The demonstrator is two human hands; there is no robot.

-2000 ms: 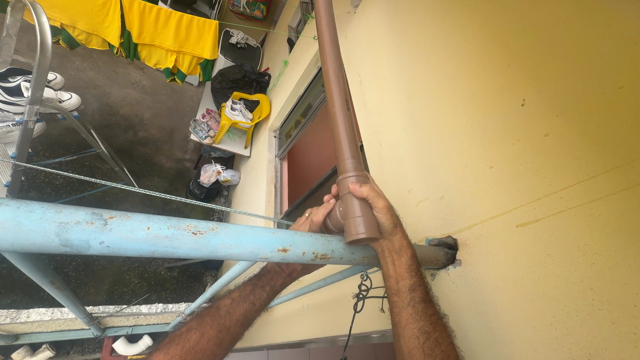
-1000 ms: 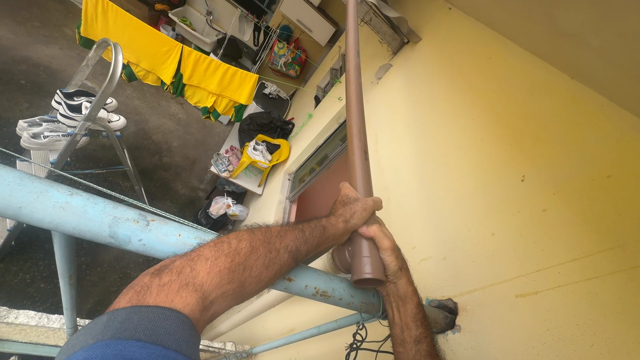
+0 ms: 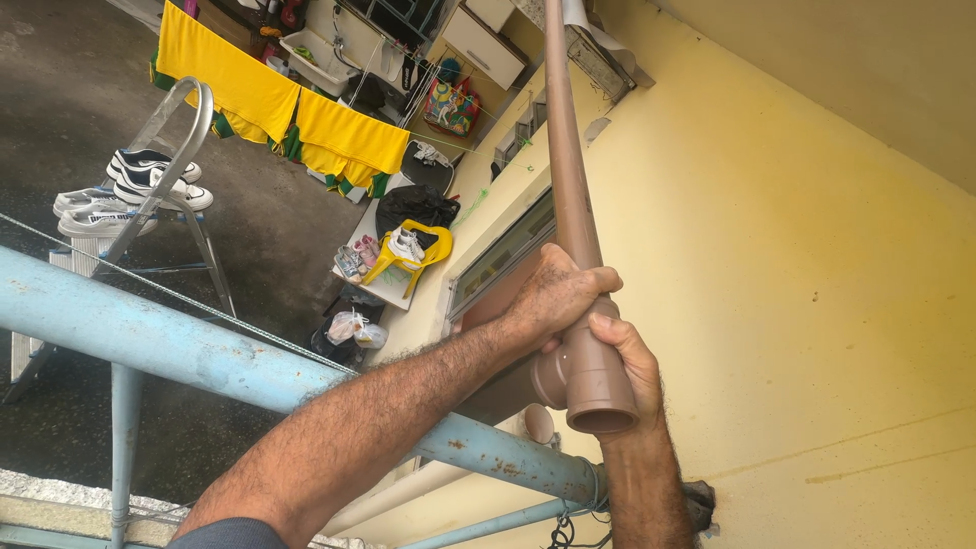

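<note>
A long brown PVC pipe [image 3: 568, 152] runs up from the centre to the top of the head view. On its lower end sits a brown PVC tee fitting [image 3: 598, 377], its open mouth facing down toward me. My left hand [image 3: 560, 293] is wrapped around the pipe just above the fitting. My right hand [image 3: 637, 358] grips the fitting from the right side, thumb on its upper collar; its other fingers are mostly hidden behind. A blue painted metal tube [image 3: 488, 457] with rust spots passes beneath my left forearm.
The yellow wall [image 3: 778, 267] rises at the right, with a window [image 3: 503, 252] left of the pipe. A rope [image 3: 191, 301] and a clothesline with yellow cloths [image 3: 229, 69] cross the left. Below stand an aluminium stepladder [image 3: 202, 122] with shoes, a yellow plastic chair [image 3: 438, 248] and another pipe [image 3: 537, 423].
My left hand has moved from beside the fitting to the pipe above it. The fitting now hangs clear of the blue tube's far end in view. The view has shifted and tilted.
</note>
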